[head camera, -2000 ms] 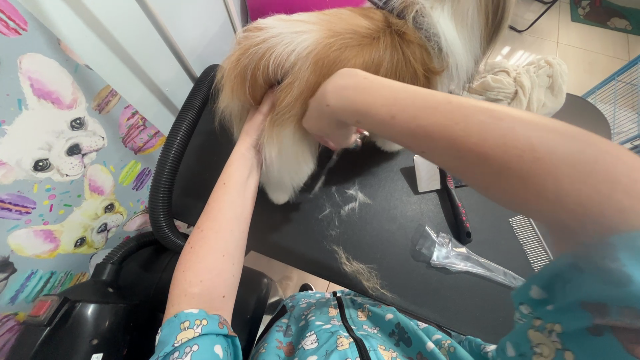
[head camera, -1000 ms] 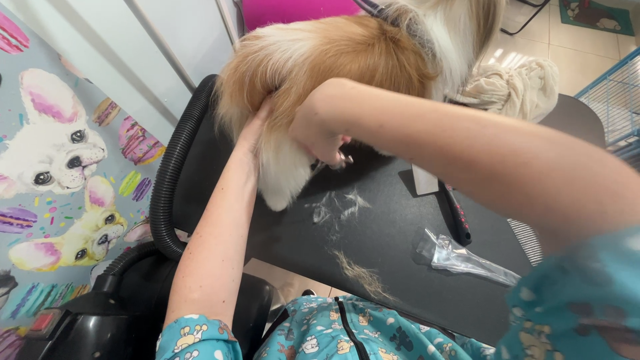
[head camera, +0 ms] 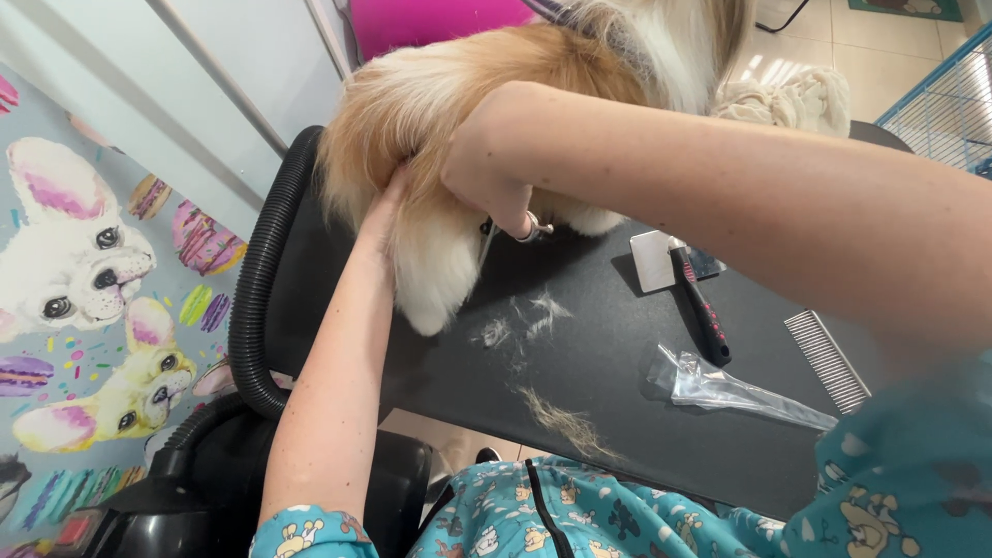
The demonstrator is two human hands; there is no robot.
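Observation:
A long-haired tan and white dog (head camera: 465, 85) stands on a black grooming table (head camera: 612, 333). My left hand (head camera: 399, 182) reaches into the coat at its rear, fingers buried in the fur, so its grip is hidden. My right hand (head camera: 496, 174) holds grooming scissors (head camera: 536, 228) by the finger rings; the blades point down beside the white hind leg (head camera: 438, 271). Tufts of cut hair (head camera: 546, 314) and a longer tan wisp (head camera: 570, 422) lie on the tabletop.
Right of the dog lie a slicker brush (head camera: 701, 310), a metal comb (head camera: 828, 360) and a clear plastic sleeve (head camera: 736, 391). A cream cloth (head camera: 806, 101) sits at the far edge. A black ribbed hose (head camera: 267, 271) curves along the left; a wire cage (head camera: 942, 101) stands far right.
My right hand has shifted a little beside the hind leg, and the scissors now point down along it. My left hand stays in the fur.

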